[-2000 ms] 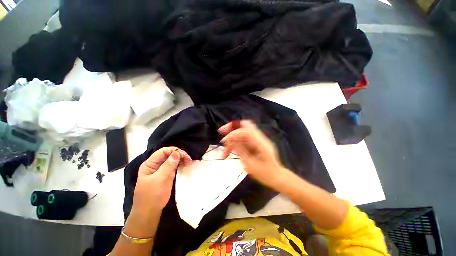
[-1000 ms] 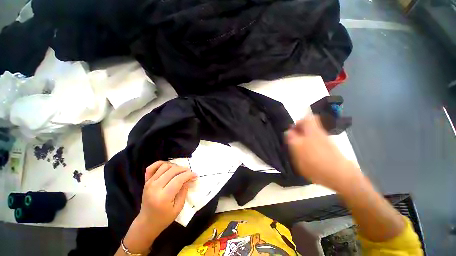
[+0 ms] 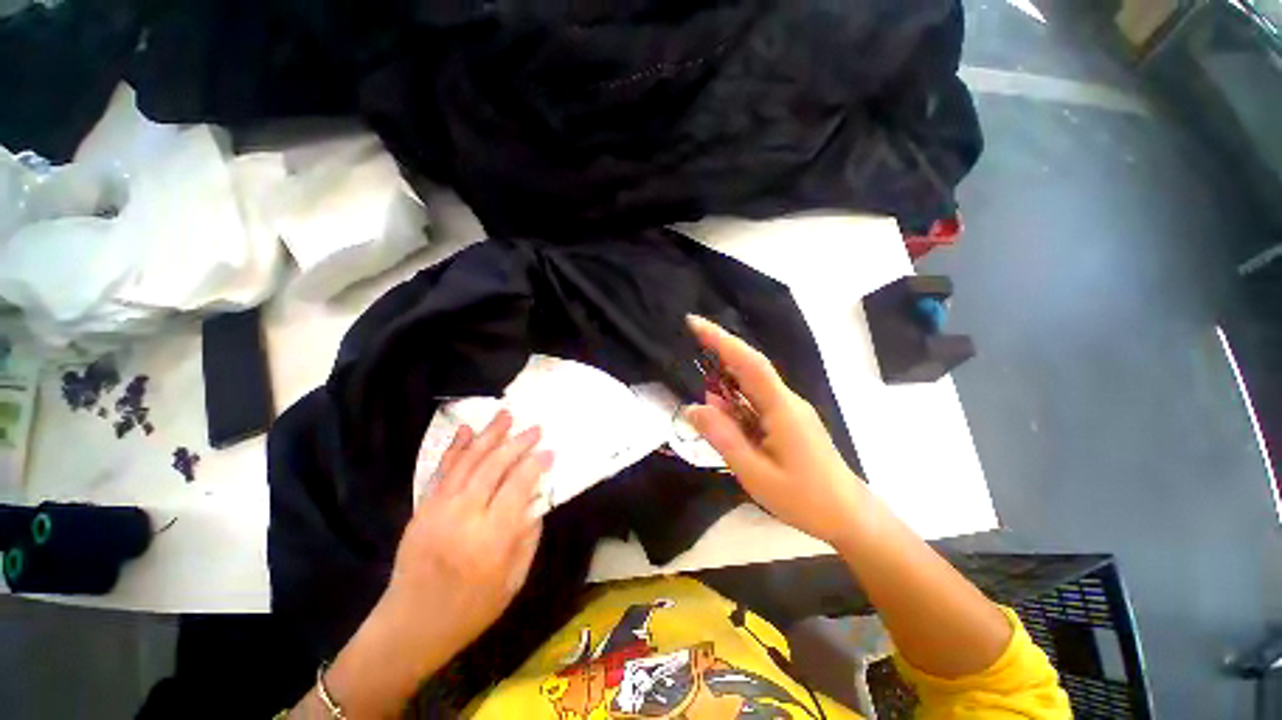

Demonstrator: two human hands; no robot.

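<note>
A black garment [image 3: 422, 317] lies spread on the white tabletop under my hands. A white pad-like piece [image 3: 584, 415] lies on it. My left hand [image 3: 478, 513] rests flat on the left part of the white piece, fingers spread, palm down. My right hand [image 3: 759, 436] is at the right end of the white piece, with small dark snips or scissors [image 3: 724, 387] in its curled fingers. No needle can be made out.
A large dark garment heap [image 3: 675, 113] fills the back. White bundles [image 3: 141, 225], a phone [image 3: 236, 377], small dark bits [image 3: 130, 405] and black thread cones [image 3: 85, 546] are at left. A notched dark block [image 3: 911, 331] is at the right edge; a black crate [image 3: 1083, 633] is below.
My right hand came back left from its blurred reach toward the dark block and now holds a small dark tool. My left hand changed from pinching the white piece to lying flat on it.
</note>
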